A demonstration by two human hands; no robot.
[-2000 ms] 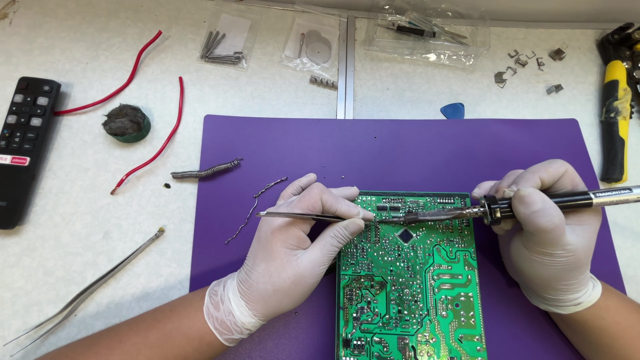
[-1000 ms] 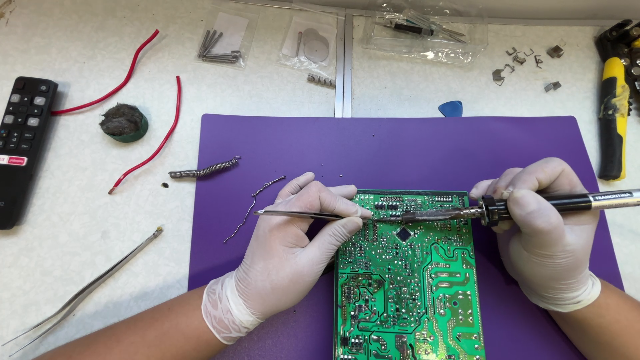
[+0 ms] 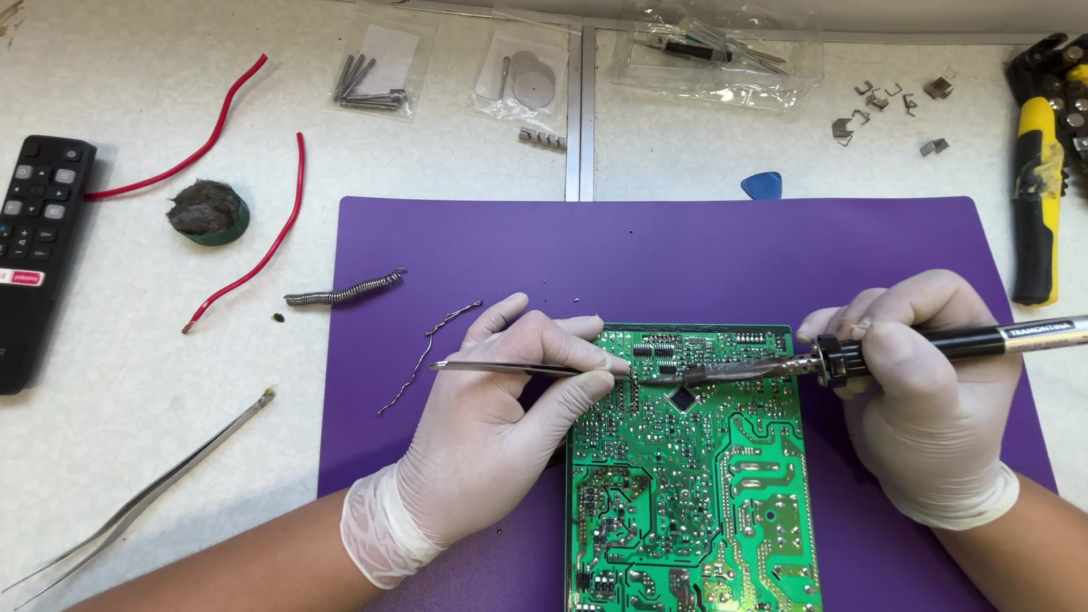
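Note:
A green printed circuit board (image 3: pixel 680 476) lies on a purple mat (image 3: pixel 476 246). My left hand (image 3: pixel 493 408), in a white glove, pinches metal tweezers (image 3: pixel 501 367) over the board's upper left part; their tips are partly hidden by my fingers. My gloved right hand (image 3: pixel 926 391) grips a black-handled soldering iron (image 3: pixel 943 344) from the right. The iron's dark tip reaches left, close to my left fingertips, above a square chip (image 3: pixel 682 399). Whether the tip touches the board I cannot tell.
Left of the board lie a twisted solder wire (image 3: pixel 425 348), a coiled wire (image 3: pixel 344 292), red wires (image 3: pixel 280 234), a tin of dark fibrous material (image 3: pixel 208 212), a second pair of tweezers (image 3: pixel 161 484) and a remote control (image 3: pixel 38 255). A yellow-black cutter (image 3: pixel 1037 204) and metal clips (image 3: pixel 875 100) lie at the right.

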